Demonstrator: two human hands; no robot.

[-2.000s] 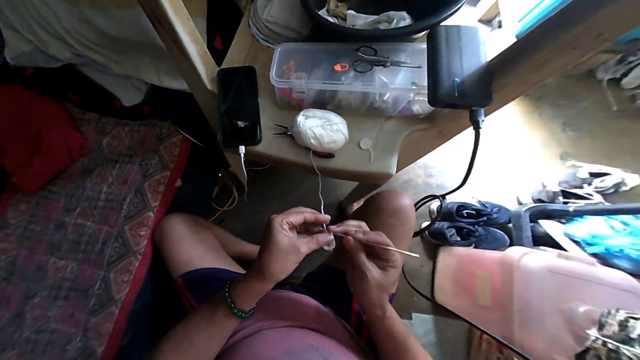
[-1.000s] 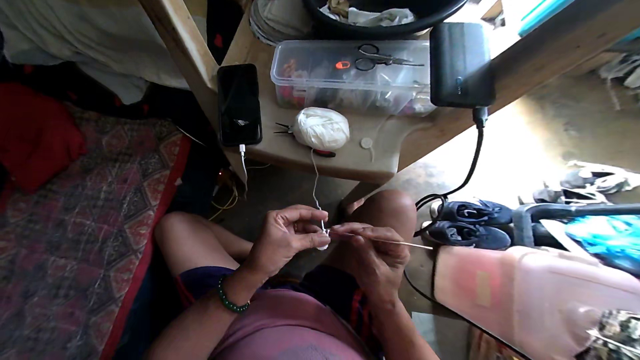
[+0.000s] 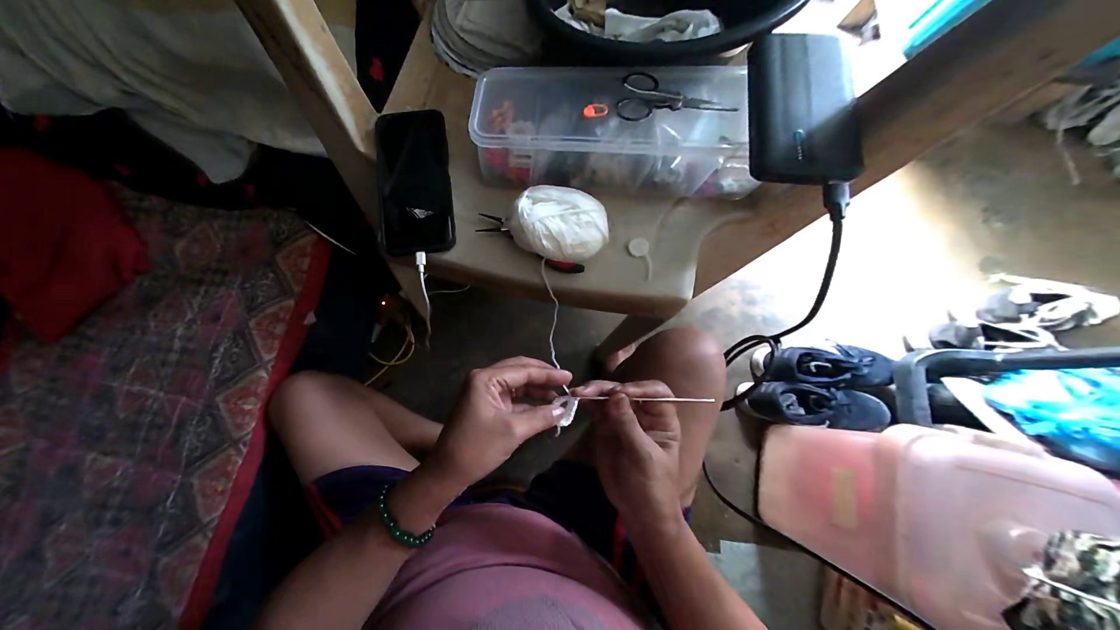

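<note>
Between thumb and fingers, my left hand [image 3: 499,416] pinches a small piece of white crochet work [image 3: 567,409], with the white yarn running up past its fingertips. My right hand [image 3: 640,437] grips a thin crochet hook [image 3: 687,400], held level, its tip at the crochet work and its shaft sticking out to the right. From the hands the yarn rises to a ball of white yarn [image 3: 560,222] on the plastic chair seat. Pliers [image 3: 494,224] lie partly hidden under the ball. A small white disc [image 3: 638,248] with a tail lies to its right.
A phone [image 3: 416,184] on a cable lies left on the chair seat [image 3: 647,293]. Behind the yarn, scissors [image 3: 652,98] and an orange clip [image 3: 595,110] rest on a clear plastic box [image 3: 525,131]. A power bank [image 3: 803,109] with a black cable, dark shoes [image 3: 818,404] and a pinkish plastic container [image 3: 840,490] are at right.
The hook in my right hand has swung from a slant down to the right to nearly level. My left hand still holds the crochet work; the things on the chair have not moved.
</note>
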